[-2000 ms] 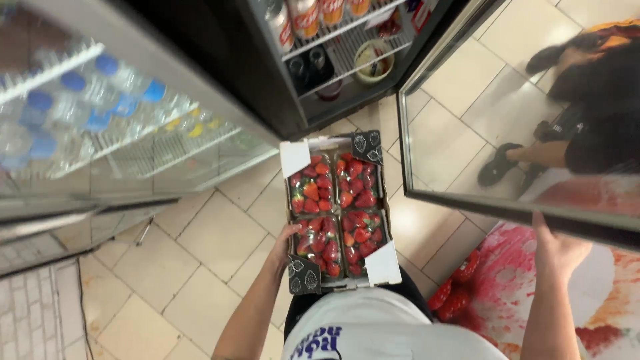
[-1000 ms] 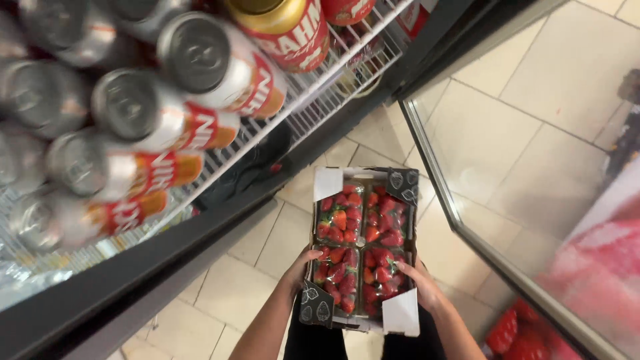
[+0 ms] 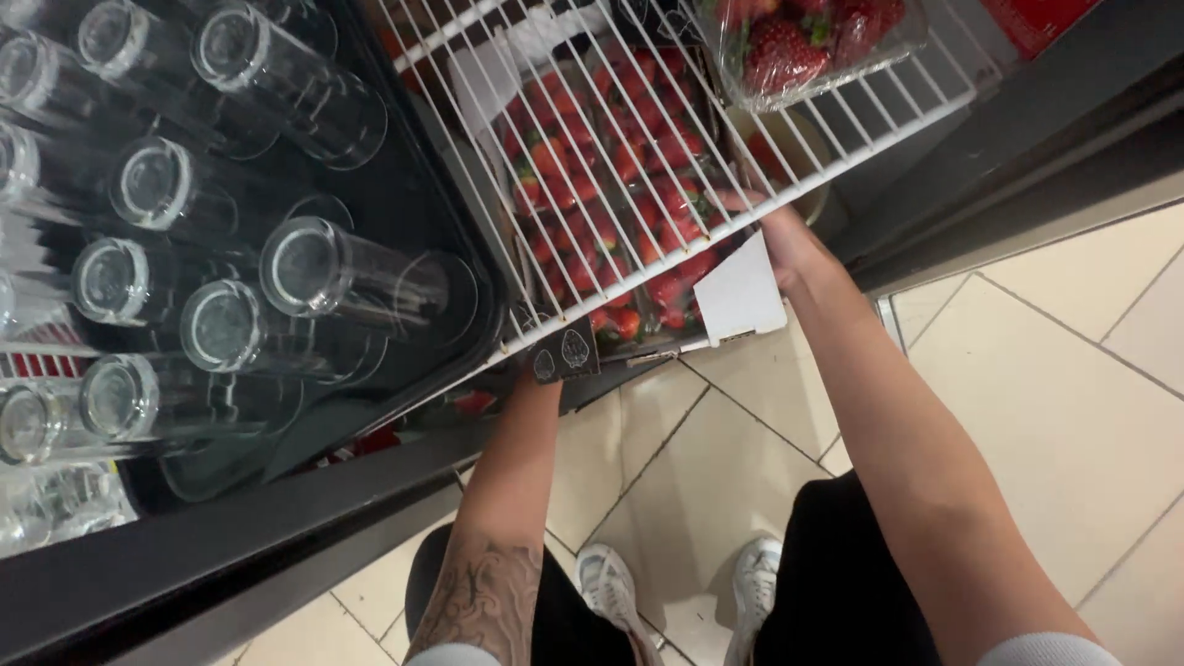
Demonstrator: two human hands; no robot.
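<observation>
A cardboard tray (image 3: 740, 294) of wrapped strawberry punnets (image 3: 671, 217) lies mostly beneath a white wire shelf (image 3: 647, 270) inside a refrigerator, its near edge sticking out over the floor. At its right side, my right hand (image 3: 782, 236) grips the tray, with fingers reaching over the edge under the shelf. My left hand is hidden behind the tray's near left corner; only the forearm shows below it. On the shelf above sits another wrapped strawberry punnet (image 3: 814, 46).
Upturned drinking glasses (image 3: 305, 268) stand on a black tray (image 3: 462, 231) at the left. A pale round container (image 3: 805, 162) is just right of the strawberry tray. The refrigerator's dark frame (image 3: 277, 509) crosses the lower left. Below are floor tiles (image 3: 684, 444) and my shoes.
The strawberry tray, held in front of my body a second ago, is now mostly under the wire shelf. Two seconds ago my right hand was at the glass door; it is now on the tray.
</observation>
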